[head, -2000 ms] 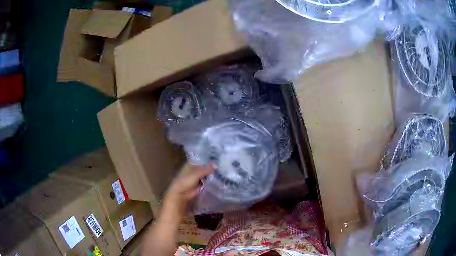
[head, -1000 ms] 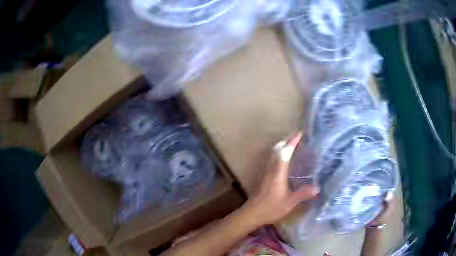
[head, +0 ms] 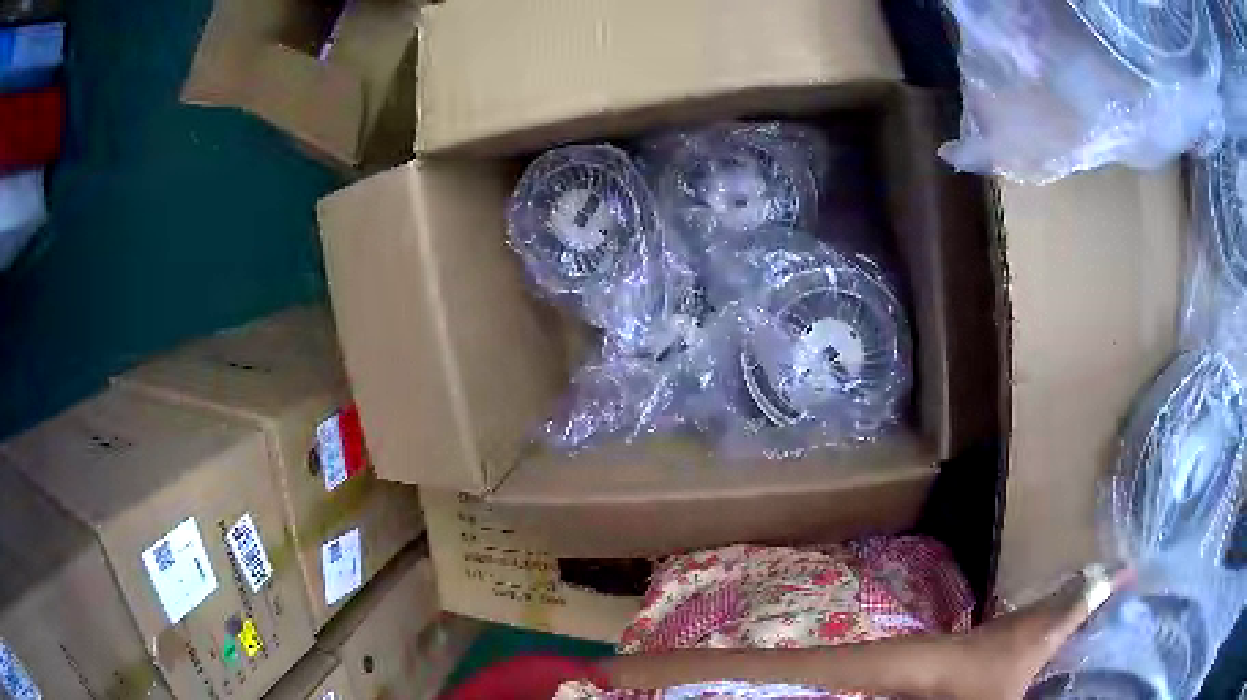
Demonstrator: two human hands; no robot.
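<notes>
Bagged round fan housings (head: 827, 352) lie in an open brown carton (head: 656, 52), three discs showing through clear crinkled film. More bagged housings (head: 1187, 445) lie along the right side on a cardboard-covered surface (head: 1087, 342). My left forearm crosses the bottom of the view. My left hand (head: 1046, 640) is at the lower right, at a bagged housing (head: 1128, 656); its fingers are partly hidden by film and blurred, so its grip cannot be told. My right hand is not in view.
Closed cartons (head: 178, 465) with white labels stand at the lower left. A small open box (head: 294, 75) is on the green floor beyond the main carton. Another bagged unit (head: 1094, 82) lies at the top right. A patterned apron (head: 780, 595) shows below the carton.
Two seconds ago my left hand held a housing over the carton; it now lies inside. The view turned right to the bagged units, then back left. My right hand has left view.
</notes>
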